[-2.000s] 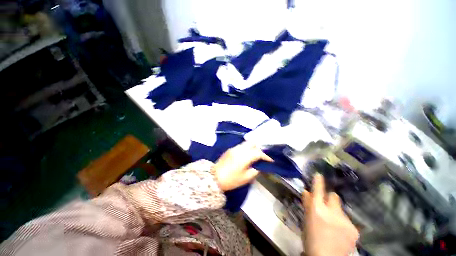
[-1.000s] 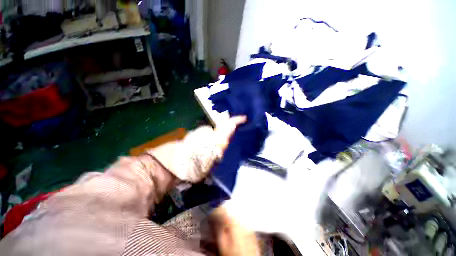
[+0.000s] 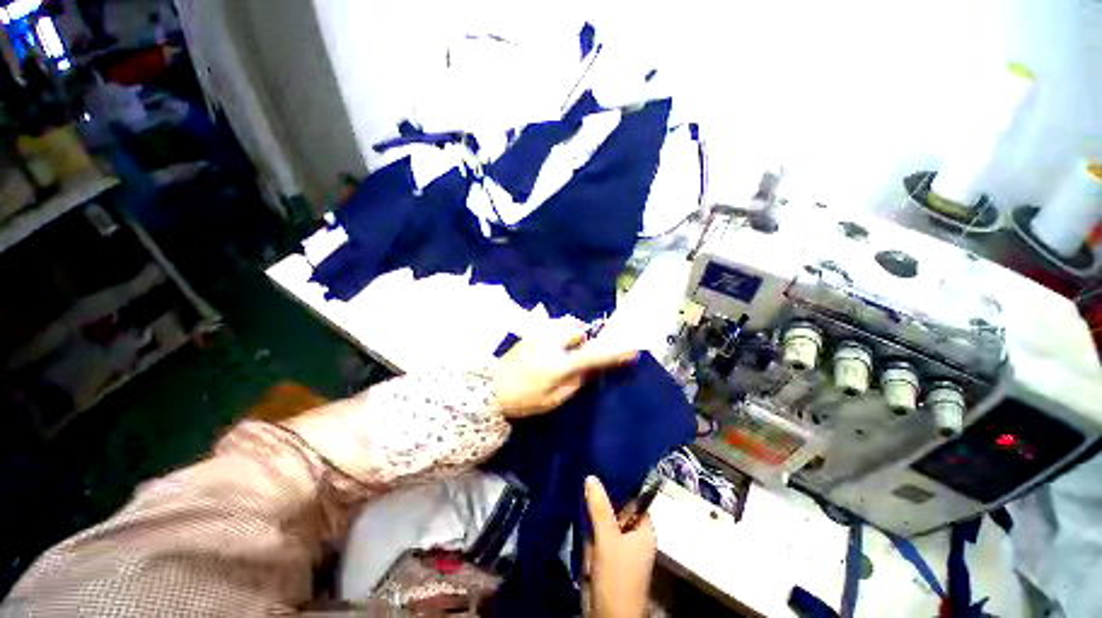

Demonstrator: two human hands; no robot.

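A navy garment panel (image 3: 641,423) lies at the table's front edge, left of the overlock machine (image 3: 894,326), and hangs down over my lap. My left hand (image 3: 550,368) holds its upper left part, fingers stretched to the right. My right hand (image 3: 619,558) grips it lower down, thumb on top; a small dark tool, perhaps thread snips, shows between its fingers. White fabric (image 3: 417,531) lies in my lap beside it. The needle area (image 3: 731,350) is right of the panel, with no fabric visibly under it. Thread tails (image 3: 707,481) tangle below the needle area.
Navy panels (image 3: 580,229) and white pieces are heaped at the back of the white table (image 3: 363,316) against the wall. Thread cones (image 3: 1069,211) stand behind the machine. Narrow navy strips (image 3: 961,561) lie at the lower right. A shelf stands at far left on green floor.
The view has swung right, bringing the machine fully in. My hands have moved closer together on the navy panel, near the needle area. The white piece now lies in my lap.
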